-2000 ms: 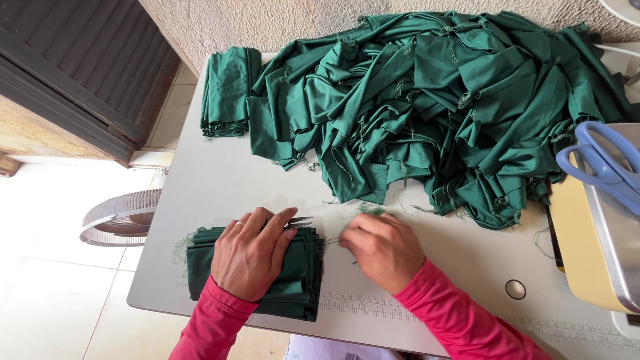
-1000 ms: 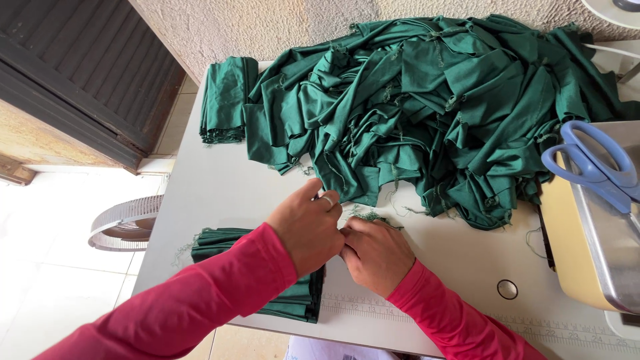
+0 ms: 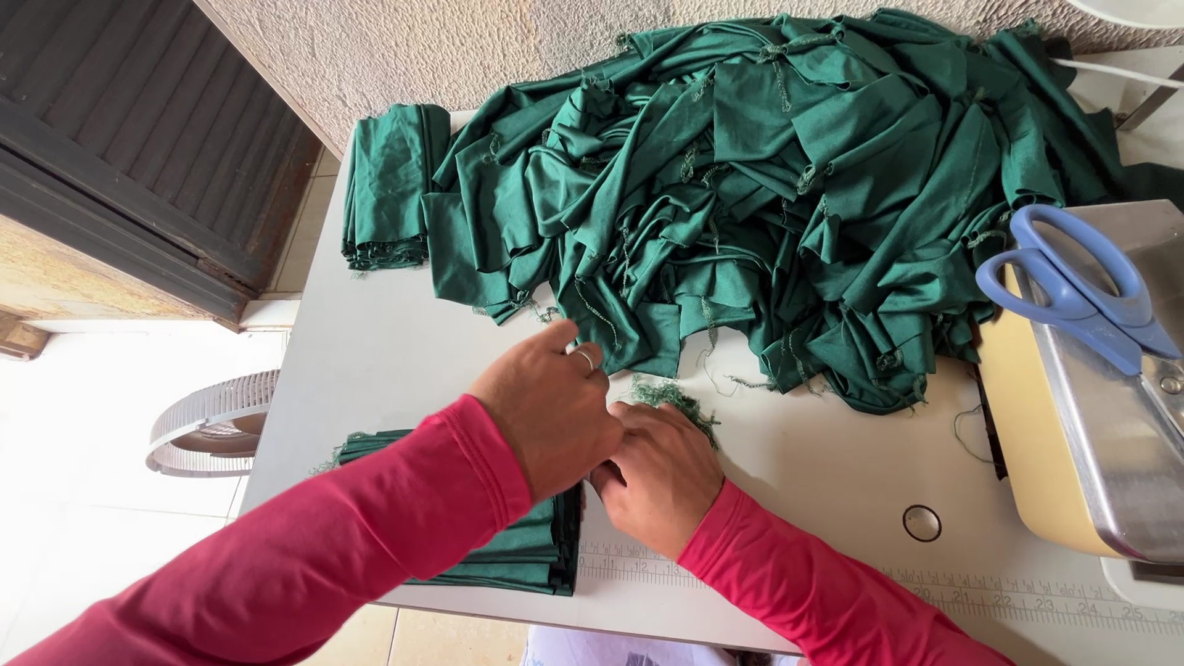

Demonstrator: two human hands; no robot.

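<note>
My left hand [image 3: 548,412], a ring on one finger, is bent over the table with its fingertips close to my right hand [image 3: 661,472]. What lies between the fingers is hidden. A small tangle of green thread trimmings [image 3: 675,404] lies against the knuckles of my right hand. Under my left forearm sits a folded stack of green fabric pieces [image 3: 523,555], partly covered by the sleeve. Behind my hands spreads a large loose heap of green fabric pieces [image 3: 786,185] with frayed thread ends. A second folded green stack [image 3: 393,180] stands at the heap's left.
Blue-handled scissors [image 3: 1096,287] lie on the metal top of a yellowish sewing machine [image 3: 1045,435] at the right. A printed ruler scale [image 3: 980,592] runs along the front of the white table [image 3: 805,499]. A textured wall borders the back, and a round fan [image 3: 217,425] is at the left.
My left hand has left the near stack, where small metal blades showed by its fingers, and moved right to meet my right hand. The view has shifted slightly.
</note>
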